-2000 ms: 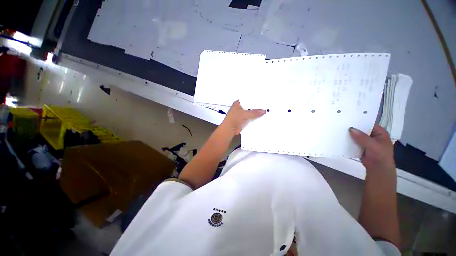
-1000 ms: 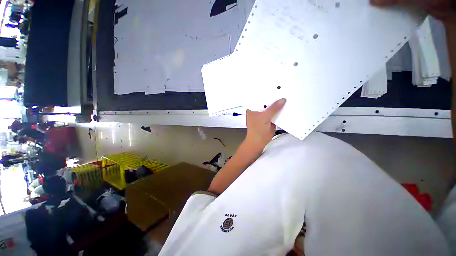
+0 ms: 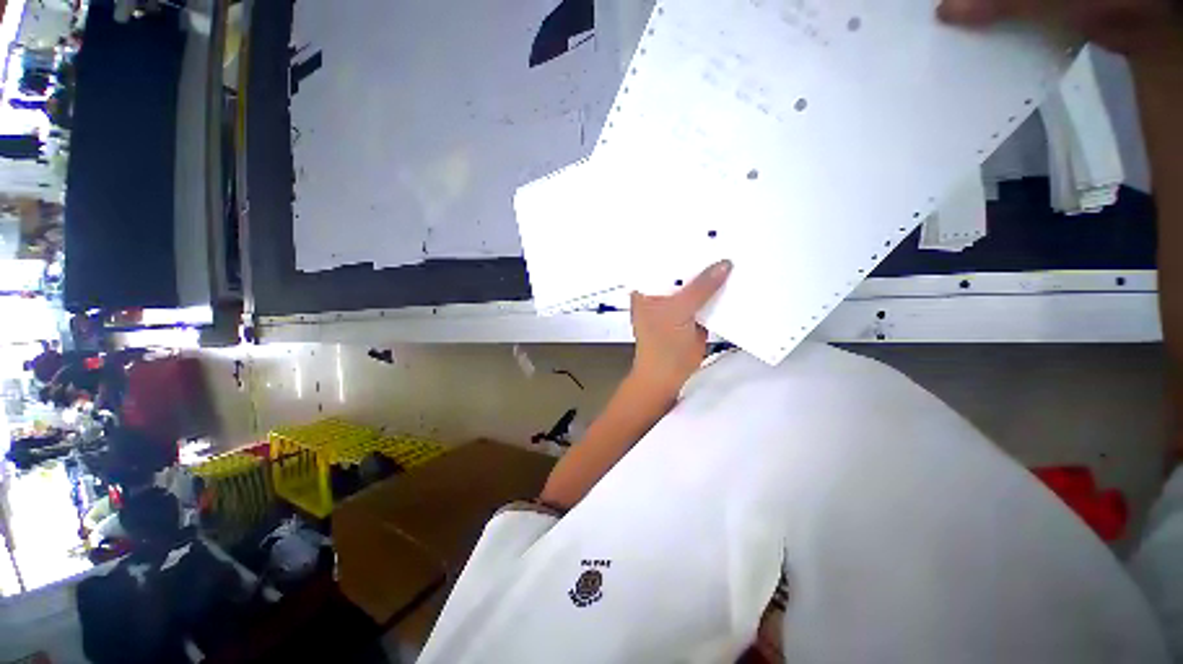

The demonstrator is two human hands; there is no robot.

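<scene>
A large white panel (image 3: 830, 156) with a row of dark dots and finely notched edges is held tilted over the table edge. My left hand (image 3: 672, 318) grips its lower left corner, thumb on top. My right hand (image 3: 1038, 16), blurred and cut off by the top right of the picture, is at its upper right edge. The stack of panels (image 3: 558, 240) lies left of it, partly hidden under the held panel. White folded panels (image 3: 957, 214) and a bundle of folded panels (image 3: 1087, 136) lie at right, partly covered.
The white table edge (image 3: 441, 324) runs across in front of me. Pale grey sheet (image 3: 415, 143) covers dark material at upper left. A yellow crate (image 3: 311, 454) and cardboard box (image 3: 422, 519) stand on the floor at lower left. Red material (image 3: 1083, 499) shows at lower right. A dark-clothed person (image 3: 156, 584) is at far left.
Since two seconds ago the view has turned and the panel has gone from nearly level to steeply tilted, its right end raised by my right hand. In the last second little has changed.
</scene>
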